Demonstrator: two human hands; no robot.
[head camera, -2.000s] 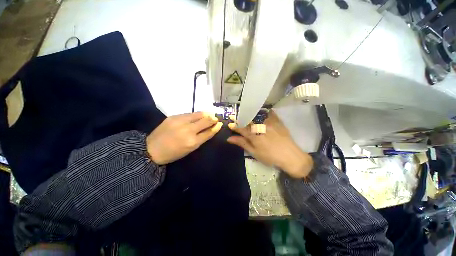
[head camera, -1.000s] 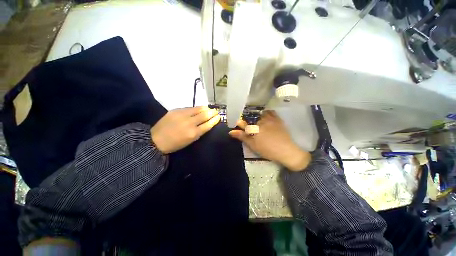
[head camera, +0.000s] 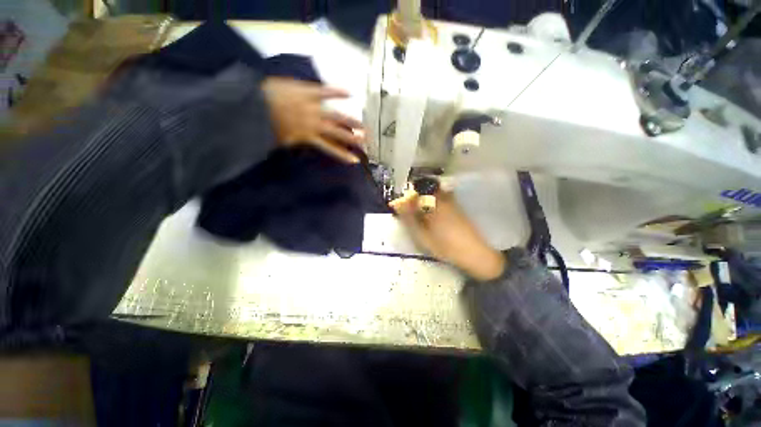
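Note:
The navy garment piece (head camera: 288, 200) lies bunched on the table left of the needle area, its edge running to the presser foot (head camera: 388, 185). My left hand (head camera: 309, 119) is blurred and lies over the upper part of the cloth, fingers spread and pointing right toward the machine head; whether it grips cloth is not clear. My right hand (head camera: 446, 233) is beside the foot, thumb and fingertips close together at the cloth's edge near the needle. Its fingers are partly hidden behind the cream knob (head camera: 426, 202). The needle itself cannot be made out.
The white sewing machine (head camera: 551, 117) spans the right, with blue lettering. A black curved bar (head camera: 536, 213) stands right of my right hand. The white table's worn front edge (head camera: 334, 321) crosses below. Blue and dark sticks (head camera: 667, 264) and whitish scraps (head camera: 659, 292) lie at right. Brown surface (head camera: 62, 71) at upper left.
The navy cloth has moved up and away from the table's front and is now bunched. My left hand and arm have swung up and left of the head. My right hand remains by the foot.

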